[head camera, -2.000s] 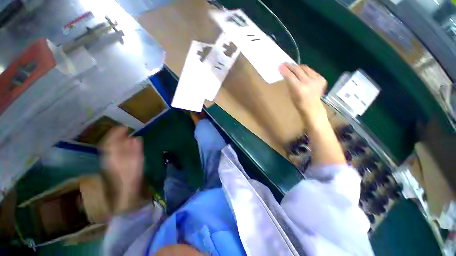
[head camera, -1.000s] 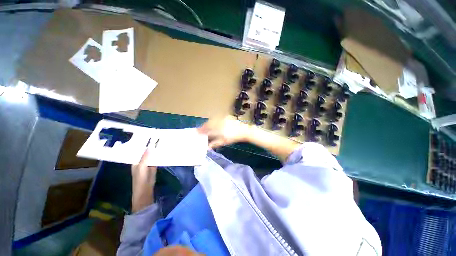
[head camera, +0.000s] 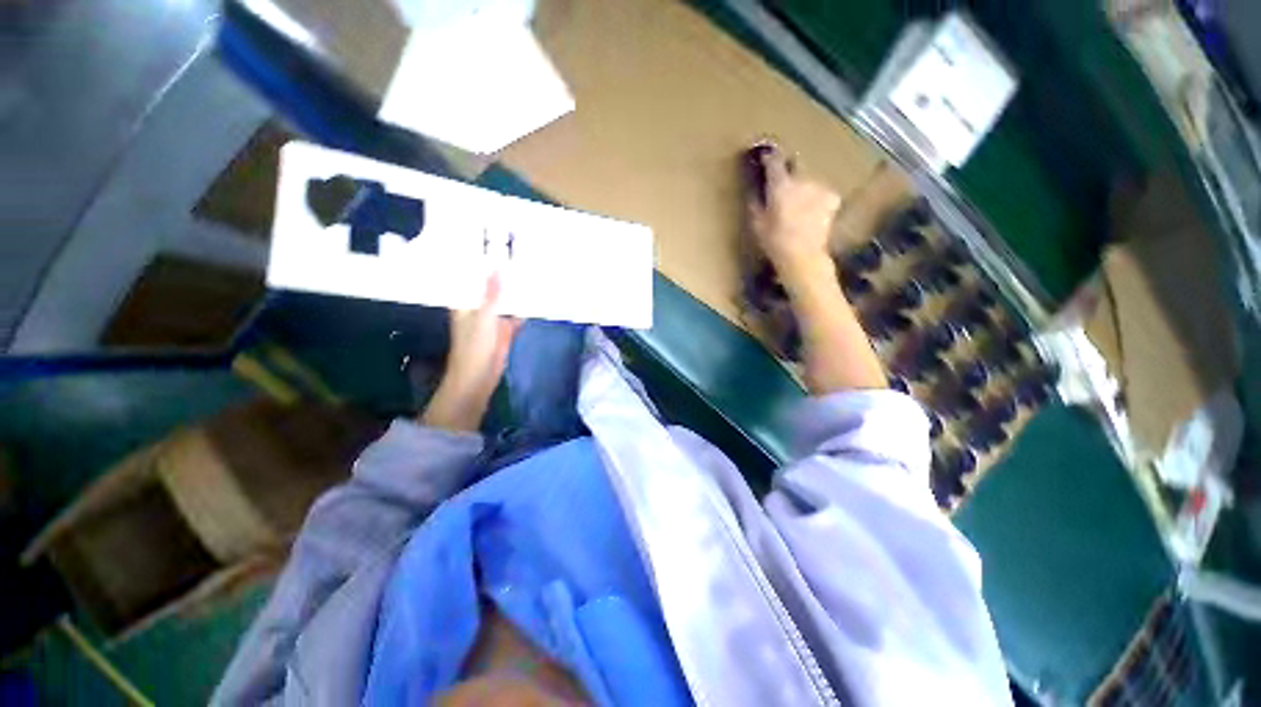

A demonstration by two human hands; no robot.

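Observation:
My left hand (head camera: 477,345) holds a long white blister card (head camera: 574,263) from below by its near edge, thumb on top. The card has a part-shaped cut-out toward its left end and small slits near the middle. My right hand (head camera: 794,214) is over the brown cardboard sheet (head camera: 664,97), its fingers on a black moulded part (head camera: 759,155). That part is away from the rows of black parts on the layer board (head camera: 954,366). The fingertips partly hide it.
White cards (head camera: 477,83) lie on the cardboard at the upper left. A labelled stack (head camera: 947,97) stands at the bench's far edge. An open carton (head camera: 208,483) is on the floor at lower left. More parts in rows show at lower right.
My right hand has let go of the card and moved up and right to a black part. My left hand still holds the card, now farther up in view. The view has turned.

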